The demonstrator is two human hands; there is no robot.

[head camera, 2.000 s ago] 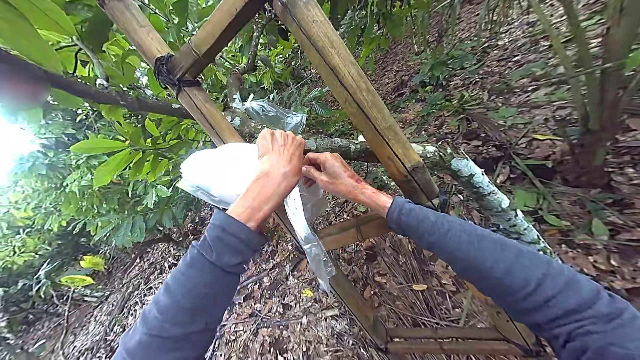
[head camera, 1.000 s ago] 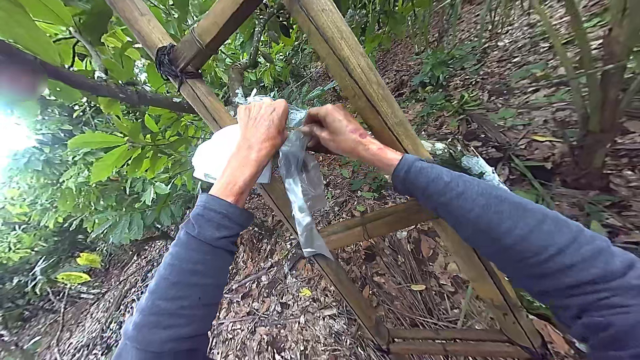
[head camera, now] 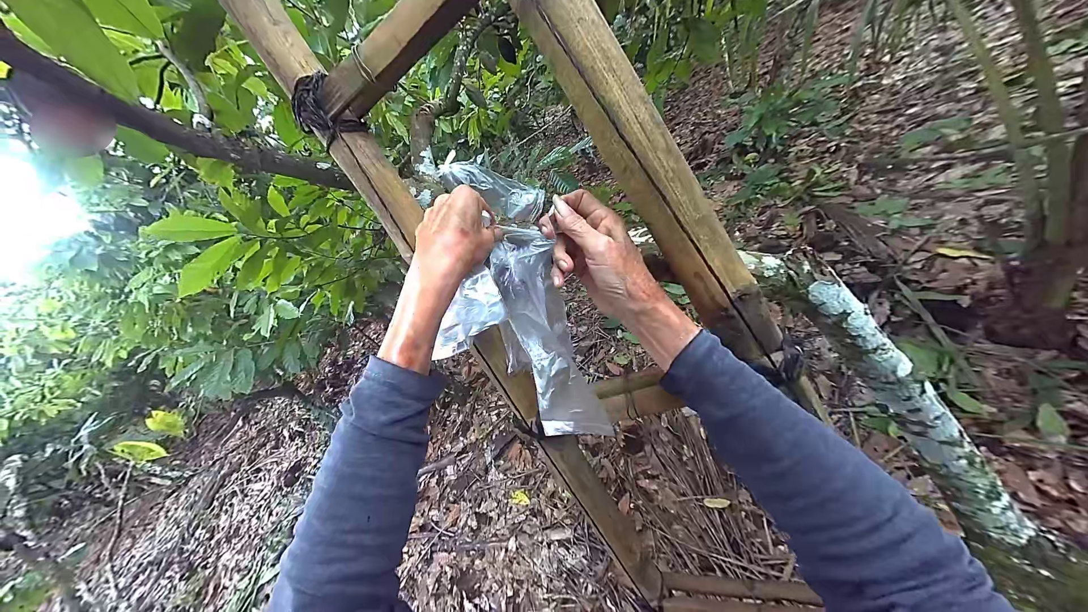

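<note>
Clear plastic bags (head camera: 552, 340) hang in a bunch between my hands, in front of the bamboo ladder. My left hand (head camera: 456, 228) is closed on their gathered upper part, and one crumpled piece hangs below its wrist. Close to the right of the bunch, my right hand (head camera: 595, 246) has its thumb and forefinger pinched together. Whether something thin lies between those fingertips cannot be told. Another clear plastic bag (head camera: 497, 189) shows just above and behind my hands, near a branch.
The bamboo ladder (head camera: 646, 153) stands tilted, with dark lashing (head camera: 319, 106) at a rung joint. A lichen-covered trunk (head camera: 901, 374) slants at the right. A dark branch (head camera: 212, 144) crosses the upper left among leaves. Leaf litter (head camera: 493, 527) covers the sloping ground.
The white puffed bulk at my left hand no longer shows; crumpled clear plastic hangs there. My right hand has opened a small gap from my left hand.
</note>
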